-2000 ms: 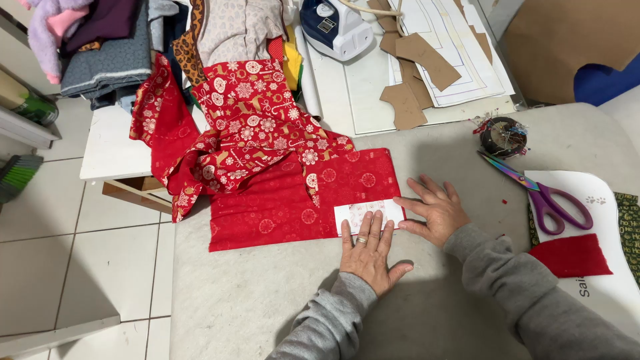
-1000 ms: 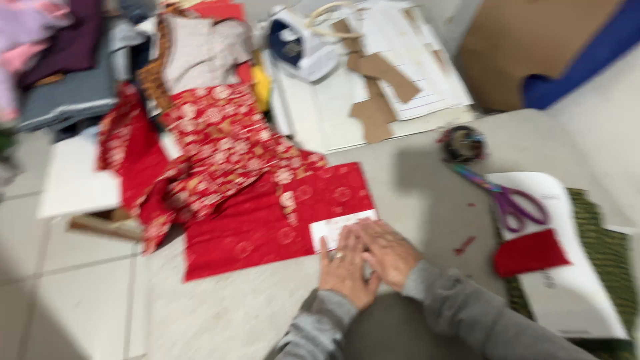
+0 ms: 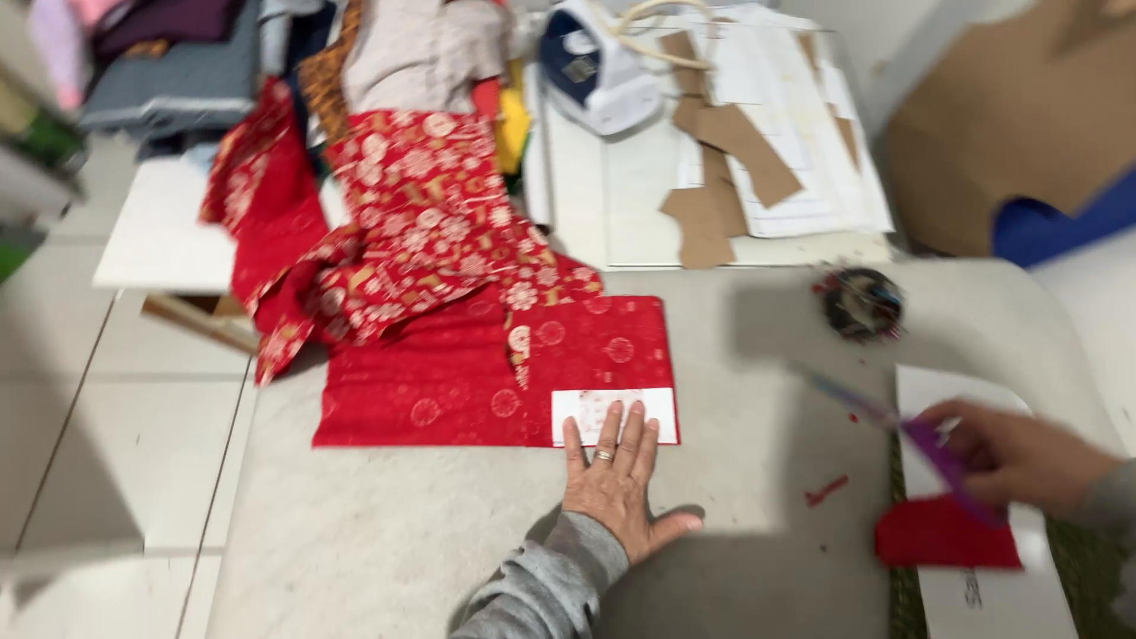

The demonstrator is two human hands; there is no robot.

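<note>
My left hand, wearing a ring, lies with fingers spread over a small white paper rectangle. That paper rests on the lower right corner of a folded red patterned fabric, along its edge. Over at the right, my right hand is on the purple handles of a pair of scissors; both are blurred, and the blades point up and left. Just below the handles, a small red fabric piece lies on a white shape bearing writing.
A pincushion full of pins sits above the scissors. Farther back are a clothes iron, brown card pieces and white pattern sheets. Printed red fabric and folded clothes are heaped at the upper left. Red scraps dot the table.
My right hand has left the white paper and moved right to the scissors. My left hand remains at the paper, its fingers now spread.
</note>
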